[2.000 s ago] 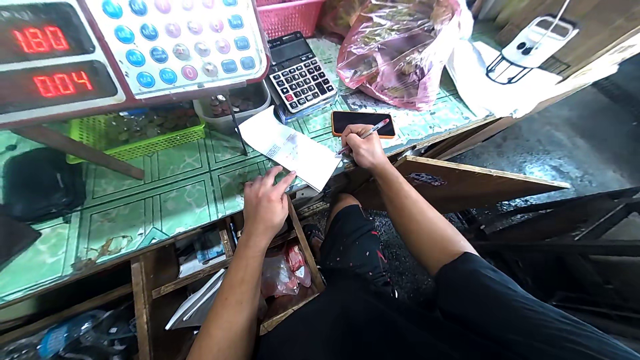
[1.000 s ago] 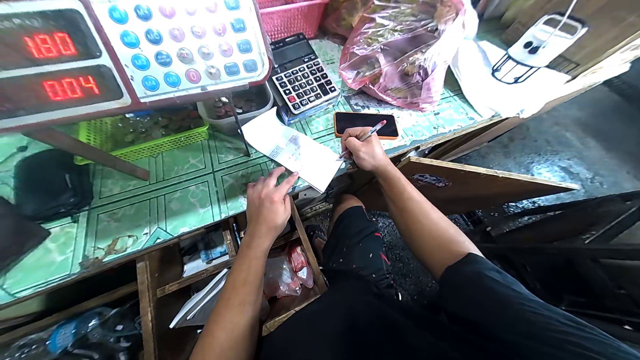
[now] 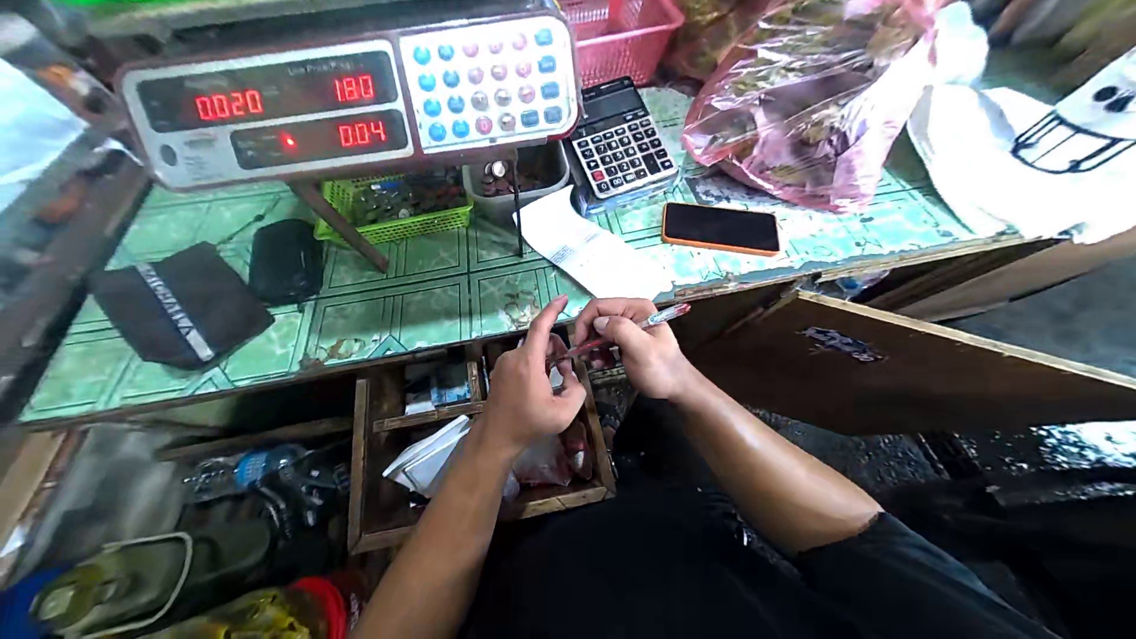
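Observation:
My right hand [image 3: 635, 346] grips a pen [image 3: 621, 332], its upper end pointing up to the right. Close beside it is my left hand [image 3: 537, 386], thumb and forefinger apart near the pen's lower end; whether it touches the pen I cannot tell. Both hands are above the front edge of the counter and the open wooden drawer [image 3: 359, 470]. Just beyond them a white paper pad [image 3: 590, 253] with writing lies on the green patterned counter top. Right of the pad is a phone in an orange case [image 3: 721, 228], and behind it a desk calculator [image 3: 621, 151].
A digital scale display [image 3: 355, 98] stands at the back left, near a green basket [image 3: 395, 229] and a tub of coins [image 3: 519, 182]. A pink plastic bag [image 3: 799, 106] is at the back right. A brown wooden panel [image 3: 887, 364] juts out at right. Dark pouches lie left.
Both hands have come off the paper pad and moved together near the counter's edge. The pen remains in my right hand. The view has shifted to the left.

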